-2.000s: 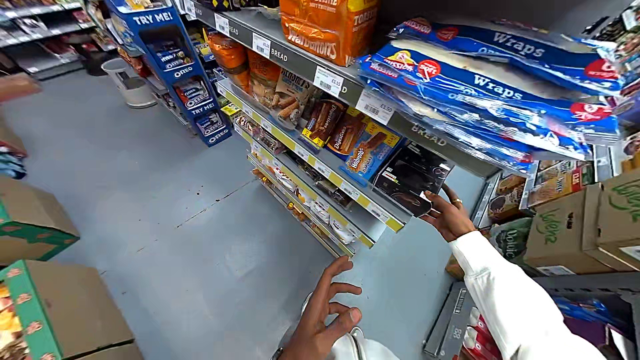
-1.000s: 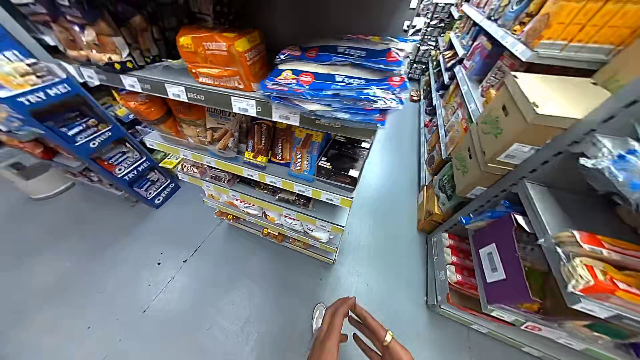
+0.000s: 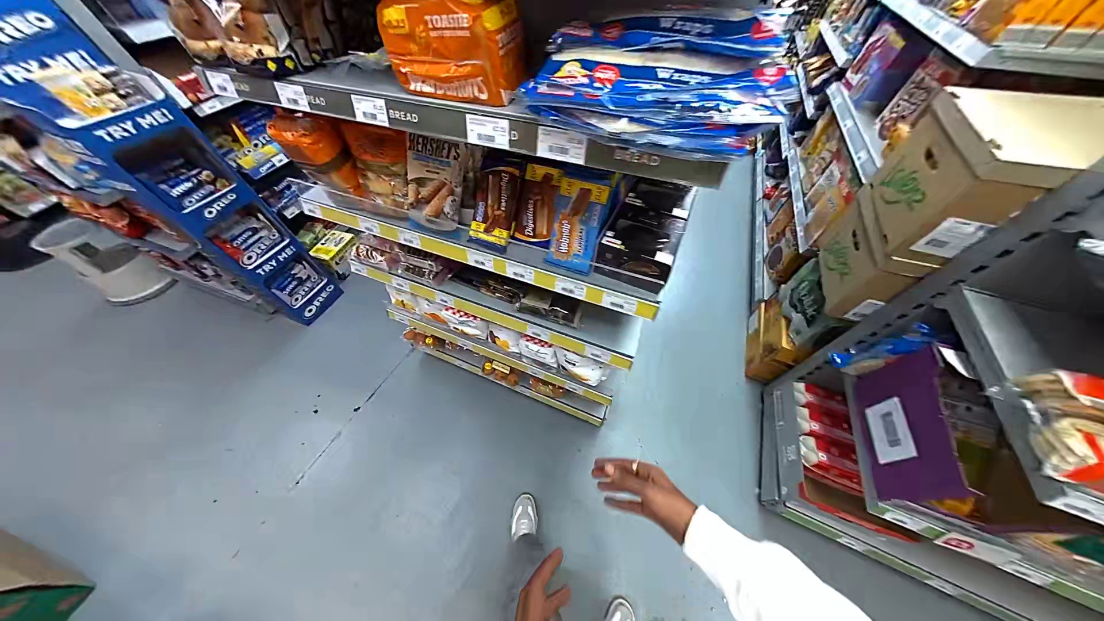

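Note:
My right hand, in a white sleeve and with a ring on one finger, hangs over the grey floor with its fingers apart and nothing in it. Lower down and to its left, my left hand is partly cut off by the bottom edge, fingers apart and holding nothing. The nearest shelf unit stands beyond both hands. It bears blue packs of wraps, an orange bag of toastie bread, Digestives packs, a blue Hobnobs pack and black packs.
A blue Oreo stand and a white bin are at the left. Shelving on the right holds cardboard boxes and a purple box. A box corner shows at lower left.
Two seconds ago my right hand was at the black packs on the shelf; it has since drawn back. The two hands, close together one second ago, are now apart.

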